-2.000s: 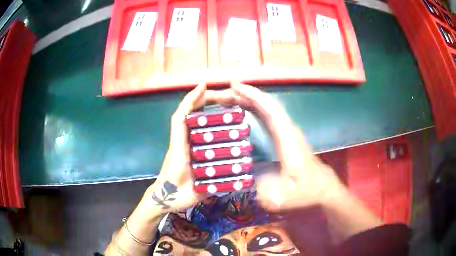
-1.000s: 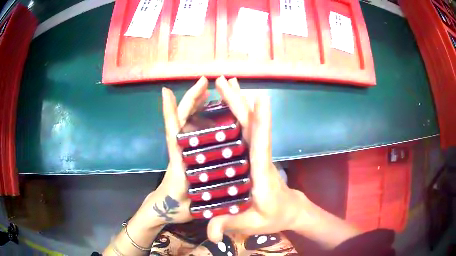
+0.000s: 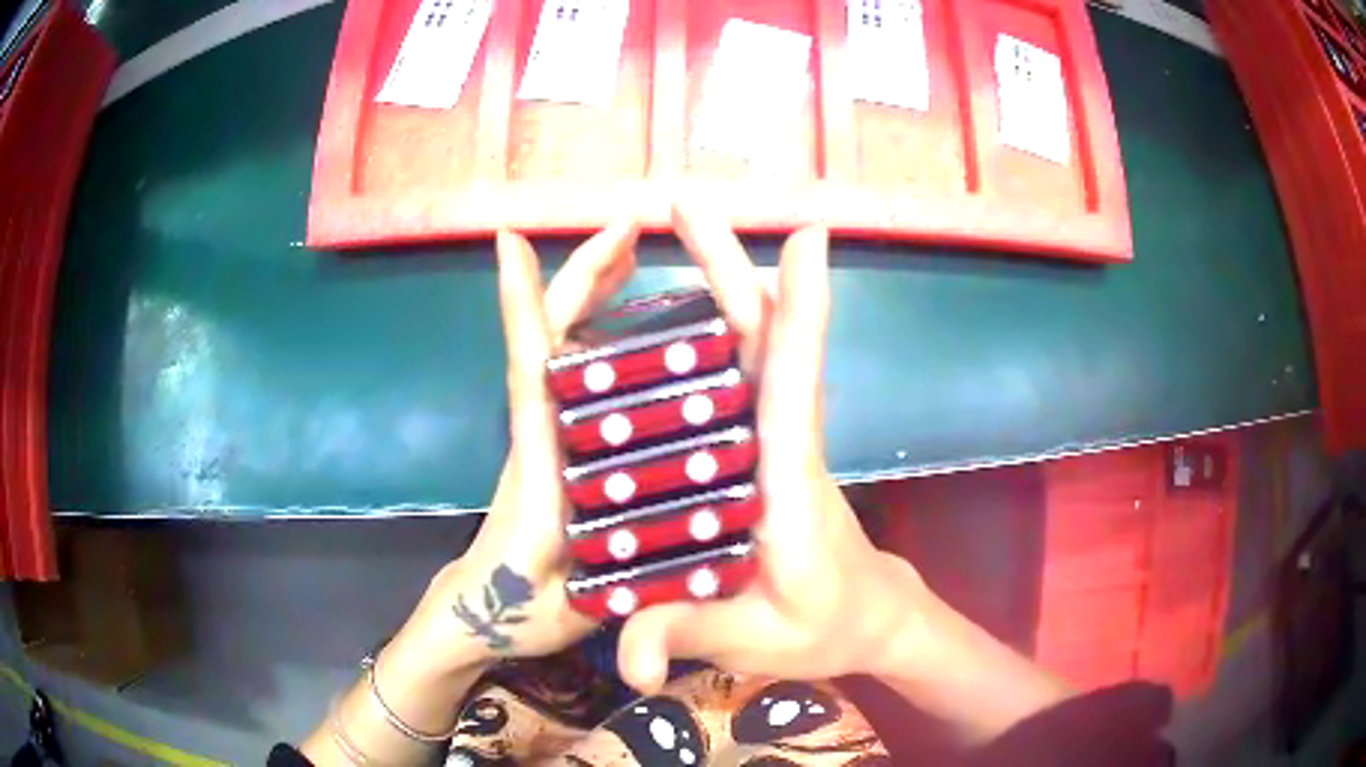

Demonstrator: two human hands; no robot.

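A stack of five red and black phones (image 3: 655,468) is held up in front of me, short ends facing me. Each end shows two pale round dots and a silver line. My left hand (image 3: 517,510) is on the stack's left side, a tattoo and bracelet near its wrist. My right hand (image 3: 802,555) is on the right side, its thumb under the lowest phone. Fingertips of both hands point up past the stack's top. The phones' far ends are hidden.
A red foam tray (image 3: 719,225) lies beyond my hands on the green bench (image 3: 300,375), with white labels (image 3: 757,93) in its pockets. Red tray piles stand at far left (image 3: 53,330) and far right (image 3: 1306,195). More red trays (image 3: 1131,562) are below the near edge at right.
The stack tilted and came nearer, then rose slightly and now stands more upright. My right hand moved in from the side to close around it. The tray appears slightly higher in view.
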